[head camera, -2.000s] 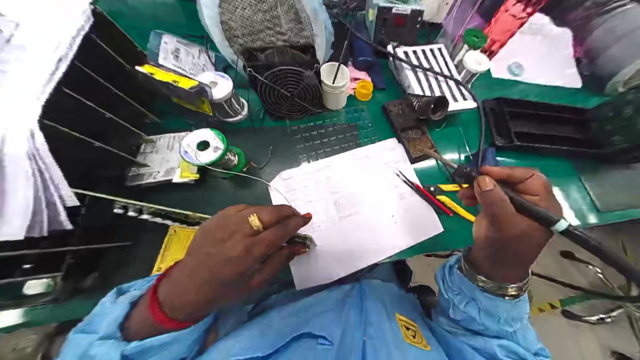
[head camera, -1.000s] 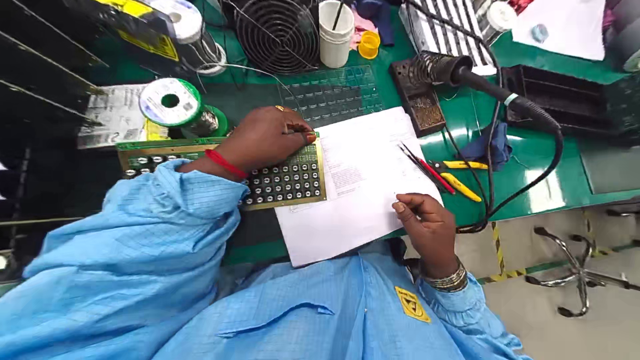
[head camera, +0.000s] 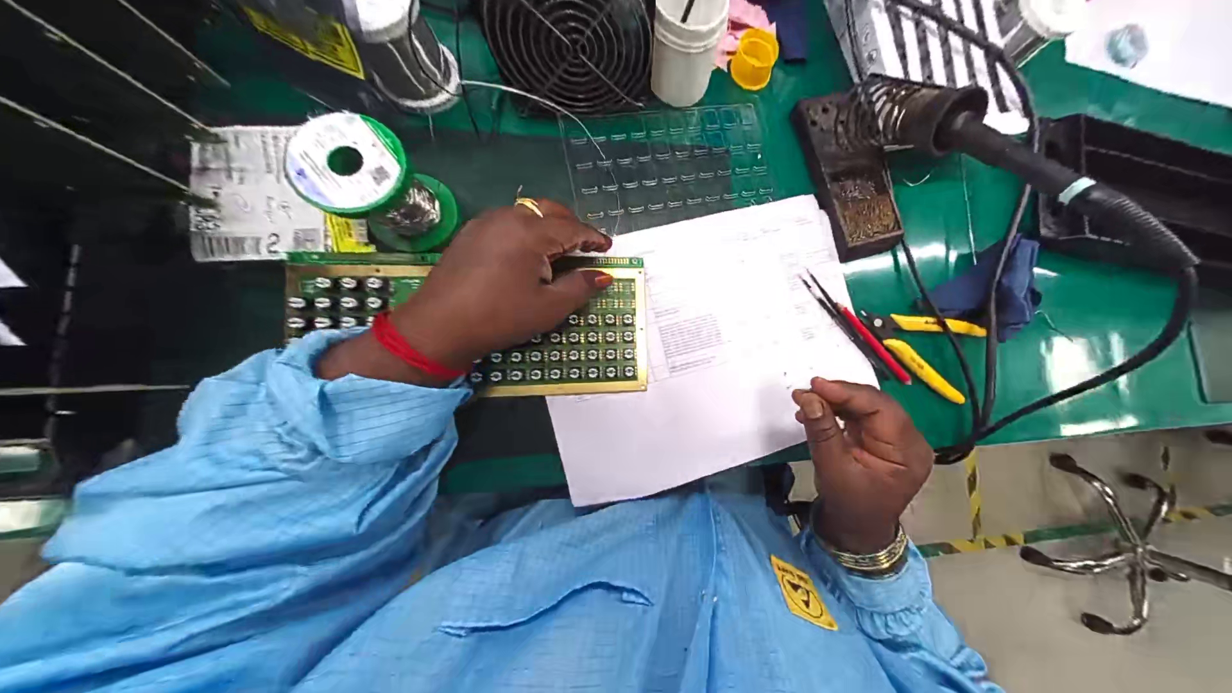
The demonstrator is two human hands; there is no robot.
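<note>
A green circuit board panel (head camera: 587, 358) with rows of round metallic parts lies partly on printed paper (head camera: 626, 443). My left hand (head camera: 500, 279) rests over the panel, thumb and fingers at its far edge; whether it grips the edge is hard to tell. Over the paper's right edge is my right hand (head camera: 861, 448), thumb and forefinger pinched together; anything between them is too small to make out. The soldering iron (head camera: 1020, 154) sits in its coiled holder (head camera: 900, 114). Red-handled tweezers (head camera: 857, 327) and yellow-handled pliers (head camera: 924, 356) lie right of the paper.
Solder wire spools (head camera: 380, 183) stand at the left, beyond the panel. A fan (head camera: 577, 48), a white cup (head camera: 685, 58) and a yellow cap (head camera: 754, 60) line the back. A clear plastic tray (head camera: 674, 159) lies beyond the paper. The iron's cable (head camera: 1088, 371) loops down the right side.
The soldering iron, in my right hand two seconds ago, is now in its holder. That hand has moved left, over the paper's edge. The panel now shows on the paper beneath my left hand.
</note>
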